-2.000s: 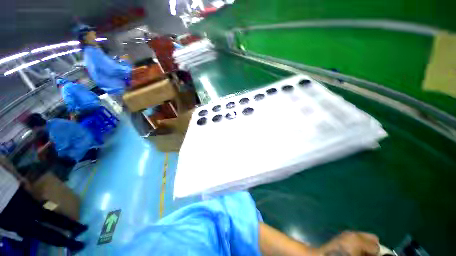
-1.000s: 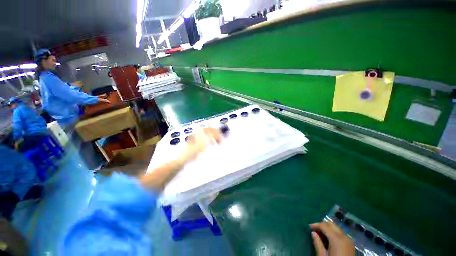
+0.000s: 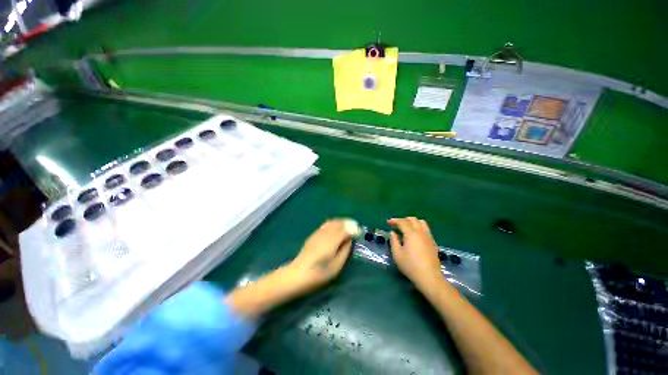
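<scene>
A clear film strip (image 3: pixel 463 272) with a row of small black dots lies flat on the dark green bench. My left hand (image 3: pixel 322 253), slightly blurred, is at the strip's left end, with a white finger cot on one fingertip. My right hand (image 3: pixel 415 253) lies over the strip's middle, fingertips down, hiding some dots. Whether either hand holds a part cannot be told. A stack of white blister trays (image 3: pixel 183 220) is at left, with black discs (image 3: pixel 176 167) in two rows at the back of the top tray.
A loose black piece (image 3: pixel 505 226) lies behind the strip at right. A sheet of dots (image 3: pixel 637 315) is cut off at the right edge. A green partition (image 3: pixel 242 80) behind bears a yellow sample card (image 3: pixel 366 82), a white label (image 3: pixel 433 97) and an instruction sheet (image 3: pixel 527 110).
The view has turned right, from the aisle to the bench. My left hand has left the tray stack and come beside my right hand at the film strip.
</scene>
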